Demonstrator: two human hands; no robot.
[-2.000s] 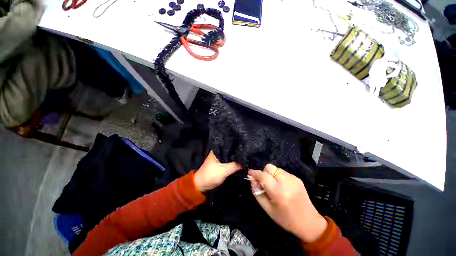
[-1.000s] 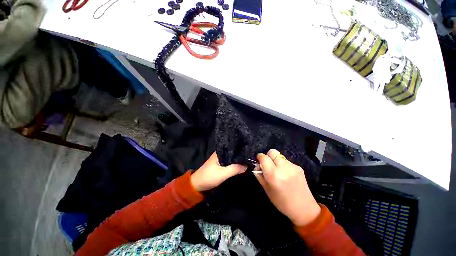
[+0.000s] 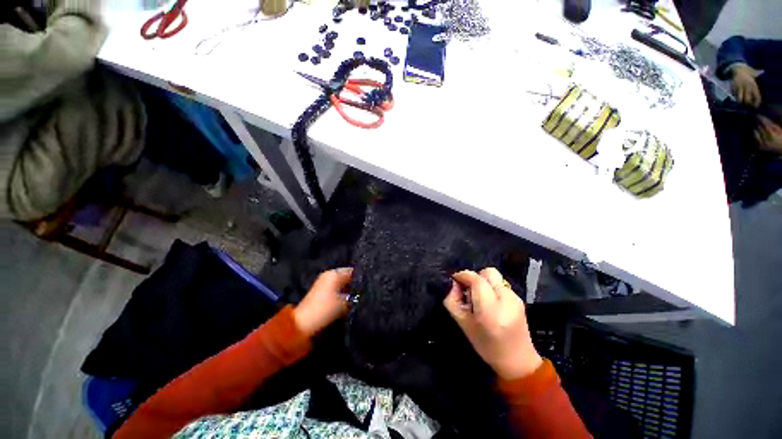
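Observation:
A black, nubbly garment (image 3: 399,257) lies across my lap below the table edge. My left hand (image 3: 322,300) pinches its left edge between thumb and fingers, and a small metallic glint shows at the fingertips. My right hand (image 3: 490,319) is over the garment's right side, thumb and fingertips pinched together, with a yellowish ring on one finger. A tiny dark tip shows at its fingertips. Whether it holds a needle, thread or cloth is too small to tell.
The white table (image 3: 514,184) holds red-handled scissors (image 3: 364,103) under a black beaded strip (image 3: 304,137), dark buttons, a dark blue rectangle (image 3: 425,56) and striped bundles (image 3: 581,122). A black crate (image 3: 643,377) stands right. People sit left and far right.
My hands have moved apart: left hand further left along the garment edge, right hand to the right. The pale item seen in my right hand no longer shows. The view takes in more of the table.

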